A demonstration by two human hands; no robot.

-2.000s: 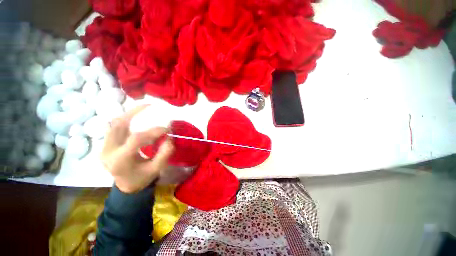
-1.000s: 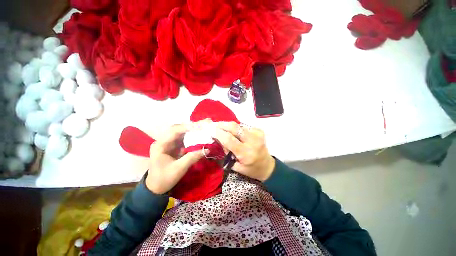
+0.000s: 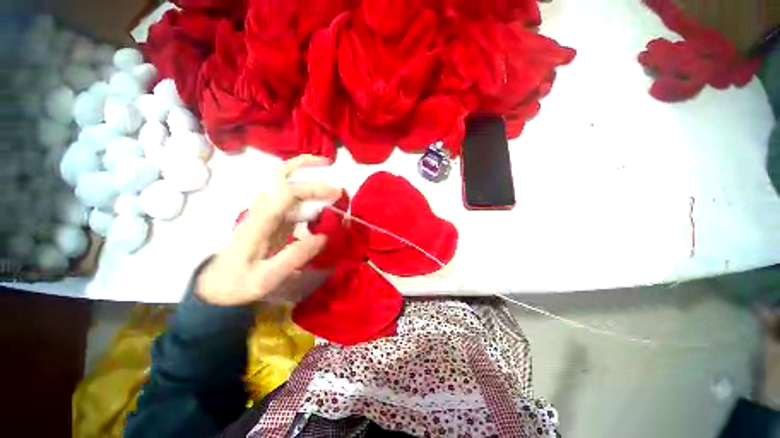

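My left hand holds a white pompom in its fingertips, at the left side of a red plush piece. The piece has rounded lobes and hangs partly over the table edge by the apron. A white sewing thread runs from the pompom across the piece and on to the lower right, past the table edge. My right hand is out of the picture. No needle can be made out.
A large pile of red plush pieces lies at the far side. White pompoms are heaped at left. A round gadget and a smartphone lie behind the work. Separate red pieces lie upper right. A yellow sack is below left.
Both hands were together on the pompom and red piece one second ago. Now my right hand has left the picture, the thread is drawn out to the right, and the piece is spread out more.
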